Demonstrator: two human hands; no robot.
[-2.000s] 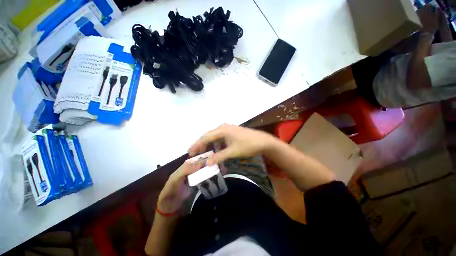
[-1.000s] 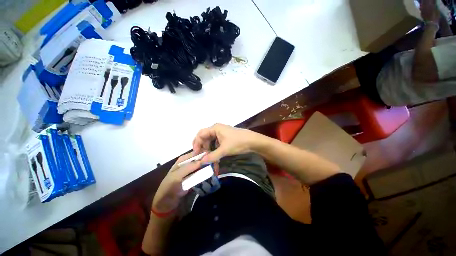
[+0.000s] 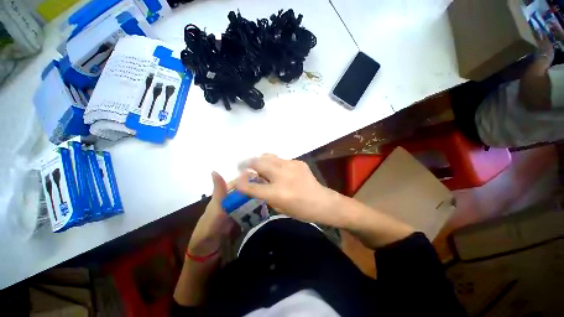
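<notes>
A small white and blue retail box (image 3: 250, 213) with printed black plugs is held above my lap, near the table edge. My left hand (image 3: 212, 226) holds it from the left side, thumb up. My right hand (image 3: 281, 186) lies over its top end, with fingers on the blue end flap (image 3: 236, 199). The right hand hides part of the box. Whether a cable is inside cannot be seen.
Closed boxes (image 3: 80, 186) stand in a row at left. Fanned flat blanks (image 3: 139, 90) lie behind them, beside a black cable pile (image 3: 247, 56). A smartphone (image 3: 356, 80) lies right of the cables. A brown carton (image 3: 491, 37) and another person's arm (image 3: 537, 80) are at right.
The open white end flaps are no longer seen; a blue flap now covers the box's top end. My right hand has moved over that end. The view has shifted slightly.
</notes>
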